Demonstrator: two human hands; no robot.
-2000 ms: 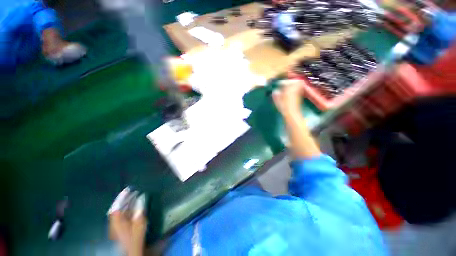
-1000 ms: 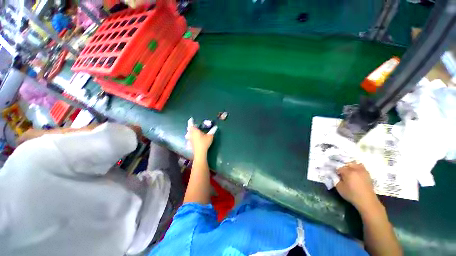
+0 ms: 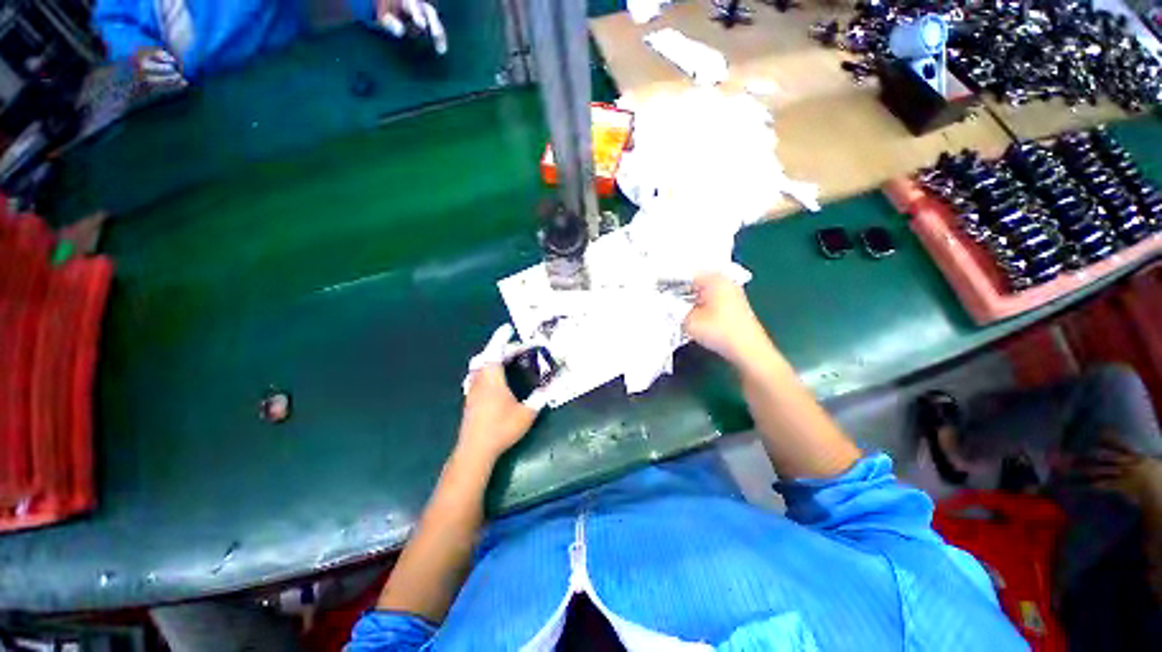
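A black-and-silver metal part (image 3: 533, 368) is in my left hand (image 3: 498, 405), at the left edge of the printed paper mat (image 3: 520, 296). White covers are on the fingertips of that hand. My right hand (image 3: 721, 315) holds a crumpled white wiping cloth (image 3: 650, 338) over the mat, to the right of the part. The cloth hides much of the mat. The fingertips of my right hand are hidden in the white material.
A grey metal post (image 3: 558, 115) rises behind the mat, with an orange-red box (image 3: 607, 144) and heaped wipes (image 3: 714, 147). Right: two black parts (image 3: 855, 242), a parts-filled tray (image 3: 975, 299), a parts heap (image 3: 1032, 45). Left: red trays (image 3: 49, 369), a small part (image 3: 274, 405). A person sits opposite.
The view has swung back right from the red trays. My left hand has come from the left of the bench to the mat with the black part. My right hand still holds the cloth.
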